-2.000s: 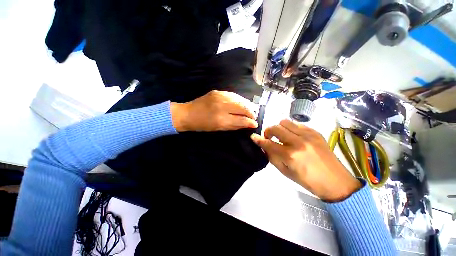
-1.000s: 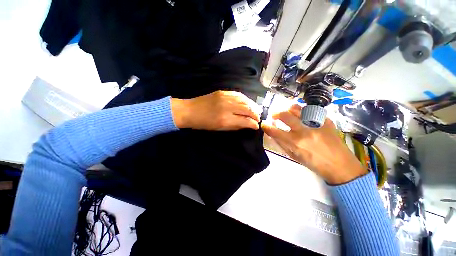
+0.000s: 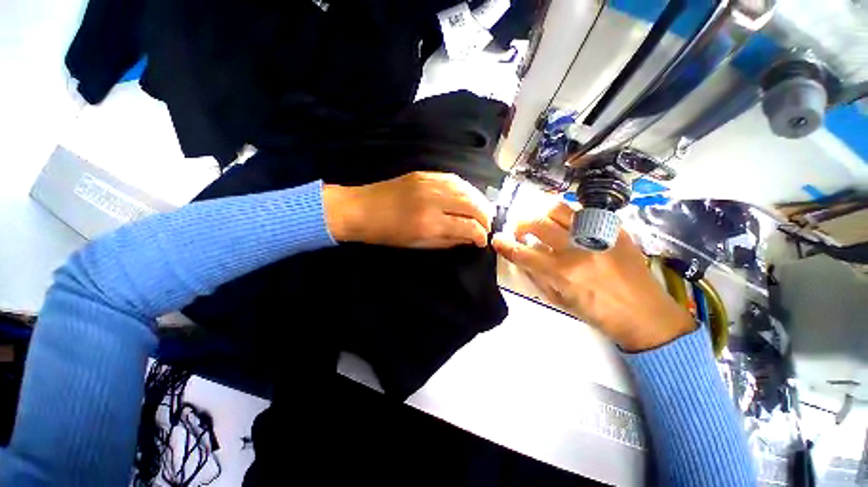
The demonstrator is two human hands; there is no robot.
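Observation:
The black garment (image 3: 409,304) lies spread on the machine table, its right edge by the needle area. My left hand (image 3: 414,211) lies on it, fingertips pinching the black edge (image 3: 492,236) beside the presser foot (image 3: 504,202). My right hand (image 3: 595,276) meets it from the right, thumb and index finger at the same edge. Its other fingers are partly hidden behind the ridged grey knob (image 3: 596,228). The white sewing machine (image 3: 552,86) stands above my fingertips. Glare blurs the needle area, and no label can be made out.
More black garments (image 3: 276,76) with a white care label (image 3: 463,30) are heaped beyond my hands. Yellow-handled scissors (image 3: 714,319) and clear plastic packets (image 3: 761,285) lie right of my right hand. Black cords (image 3: 181,428) are at the lower left. Pale printed panels (image 3: 95,195) lie on the table.
My right hand has moved slightly up and right, its fingers now reaching behind the knob. My left hand stays at the edge. The camera view has shifted, so the machine head appears further right.

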